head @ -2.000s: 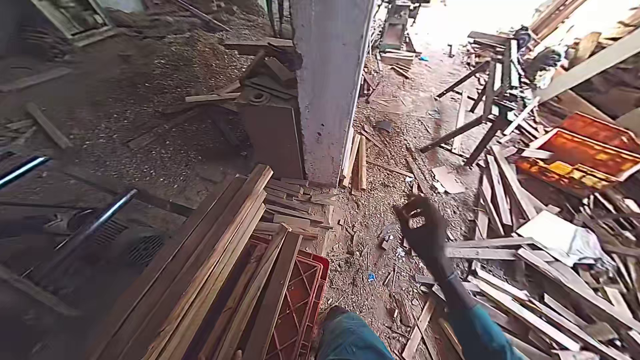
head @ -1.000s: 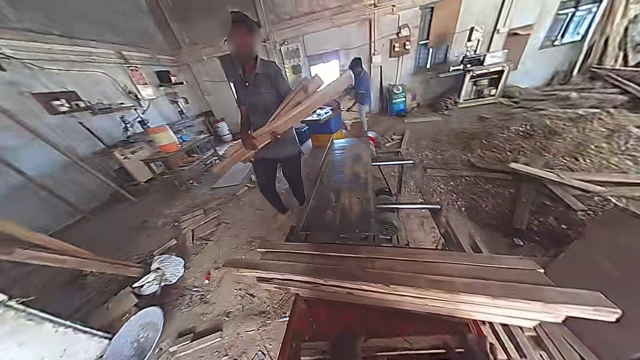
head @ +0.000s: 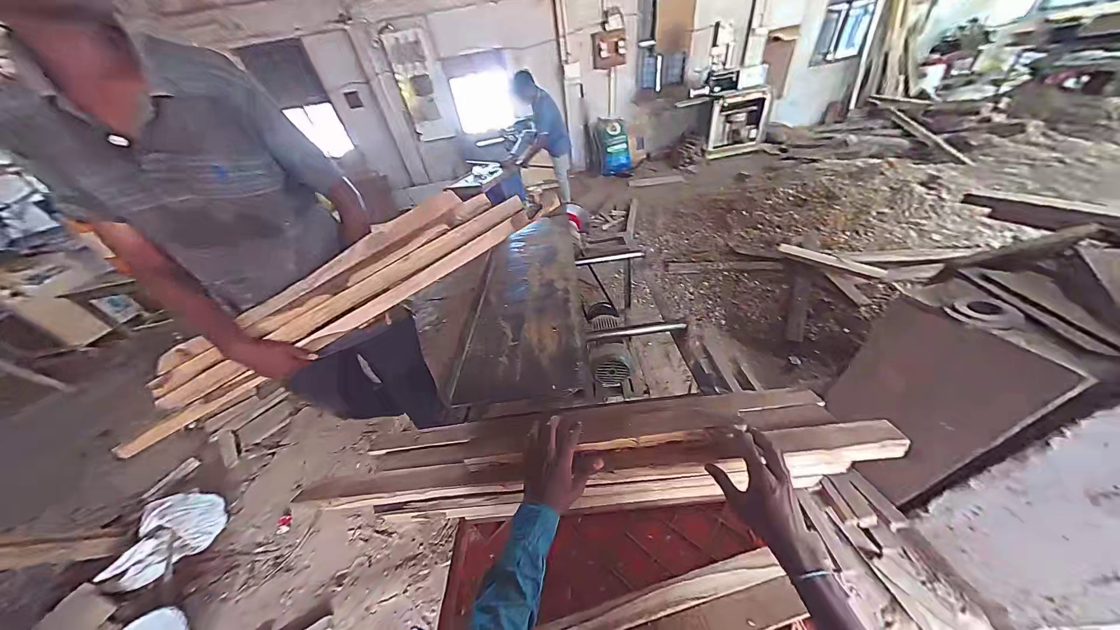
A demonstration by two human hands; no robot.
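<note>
Several long wooden planks (head: 647, 442) lie in a stack across the far part of a red plastic crate (head: 604, 542). My left hand (head: 556, 468), in a teal sleeve, is at the near side of the stack, its fingers over the planks. To its right, my right hand (head: 766, 481) is spread with thumb and fingers apart over the stack; whether it touches the wood is unclear. More boards (head: 700, 595) lie in the near part of the crate. At the left, a co-worker (head: 219, 175) carries a bundle of wooden strips (head: 350, 297) in both arms.
Beyond the planks stands a long machine table (head: 529, 324) with metal rails and a motor (head: 610, 367) beside it. A brown cabinet (head: 954, 385) is at the right. Another person (head: 547, 127) stands near the back wall. Wood scraps and a white cloth (head: 179, 525) lie at the left.
The co-worker with the wooden strips has come much nearer. Both my hands are now at the plank stack. The view has swung far round since the oldest frame.
</note>
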